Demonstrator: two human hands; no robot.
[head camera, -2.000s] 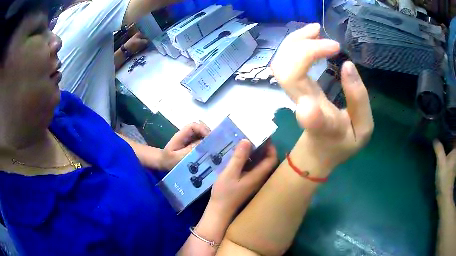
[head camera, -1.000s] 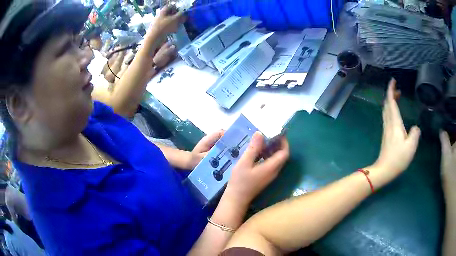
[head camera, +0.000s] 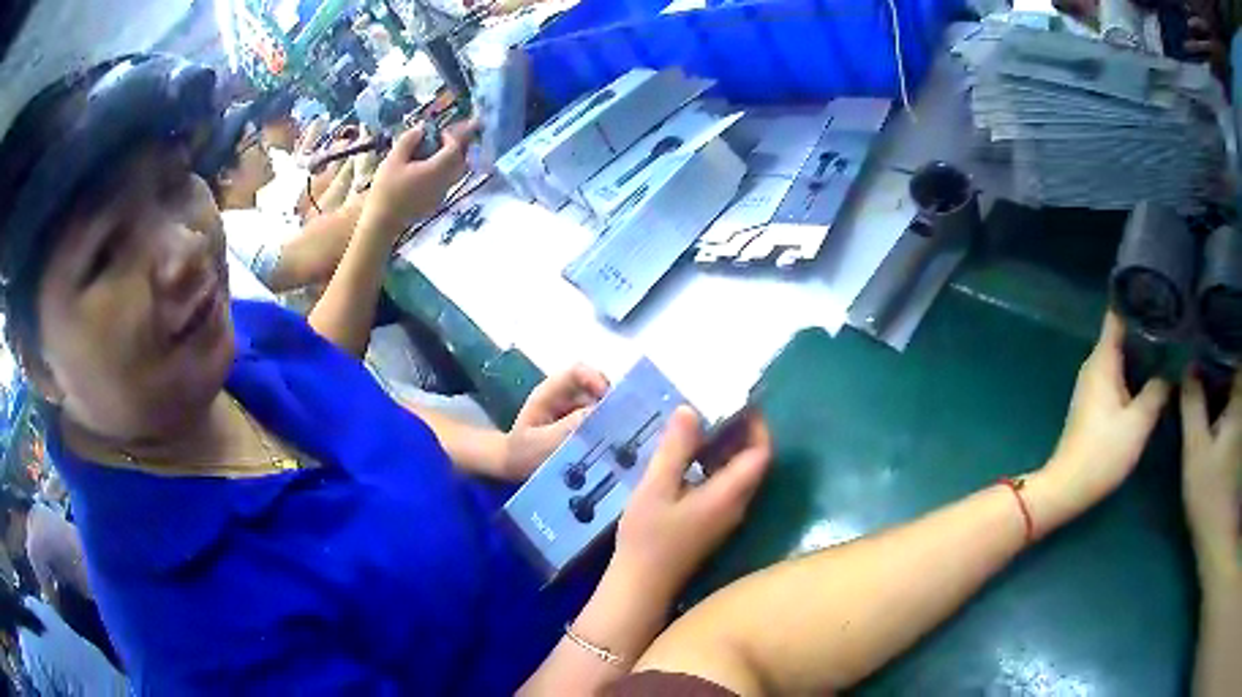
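Note:
My left hand (head camera: 1114, 422), with a red string on the wrist, is at the right with fingers and thumb around the lower part of a dark grey cylindrical fan or dryer (head camera: 1152, 279). My right hand (head camera: 1209, 456) is cut off by the right edge, its fingertips just below a second dark unit (head camera: 1222, 306); its grip is unclear. A third dark unit (head camera: 943, 198) stands near a flat grey carton (head camera: 906, 283) at the back of the green mat (head camera: 940, 409).
A person in blue at the left holds a printed carton (head camera: 599, 470) close beside my left forearm. Grey cartons (head camera: 654, 211) lie on white paper (head camera: 518, 293) before a blue bin (head camera: 736, 48). Stacked flat cartons (head camera: 1090, 123) are at the back right. Other people sit farther left.
My left hand has come down from its raised place and moved right to the dark unit. The view has shifted left. The neighbour's head has turned toward the camera; the neighbour still holds the carton.

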